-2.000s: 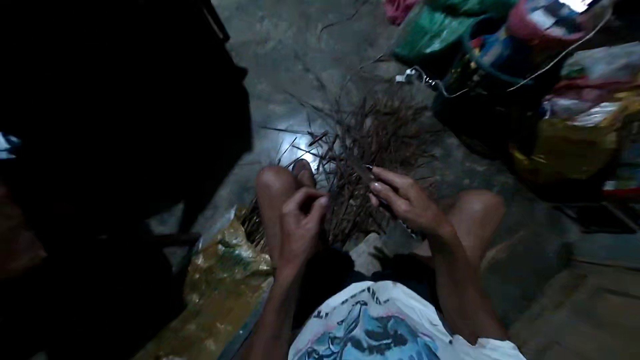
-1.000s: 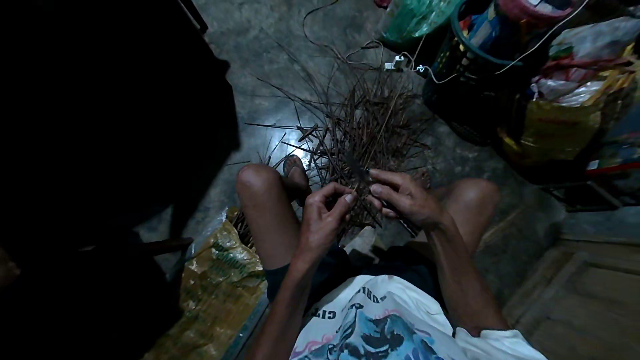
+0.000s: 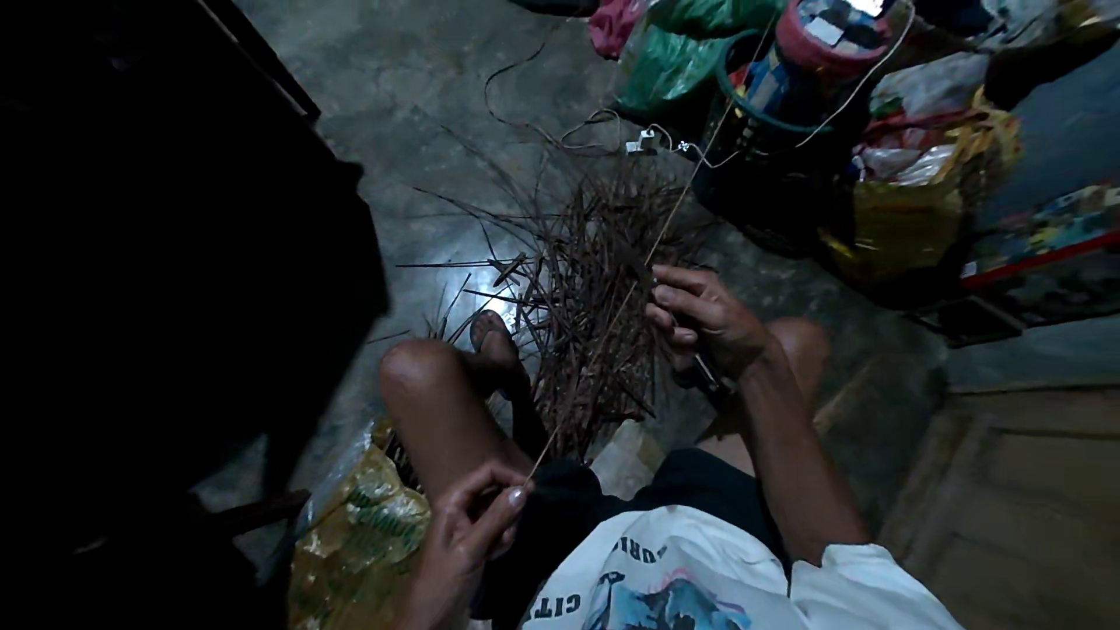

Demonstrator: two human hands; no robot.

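Note:
My left hand [image 3: 477,516], low over my thigh, pinches one end of a long thin strip [image 3: 672,214] between thumb and fingers. The strip runs up and right past my right hand [image 3: 704,319] toward the baskets. My right hand is closed around a dark tool, likely a knife; its handle [image 3: 710,374] shows below the palm, and a dark blade seems to lie at the fingertips against the strip. Beneath both hands a heap of brown dried stalks or leaf ribs [image 3: 586,306] spreads on the floor between my legs.
A yellow plastic sack [image 3: 350,542] lies by my left leg. At the upper right stand a green plastic bag [image 3: 669,70], a basket [image 3: 731,79] with a pink pail [image 3: 827,52], and a yellow bag [image 3: 906,219]. A white cord with a plug [image 3: 641,142] crosses the floor.
My left hand has moved away from my right hand, down and toward my body. The long strip now shows stretched between them and beyond.

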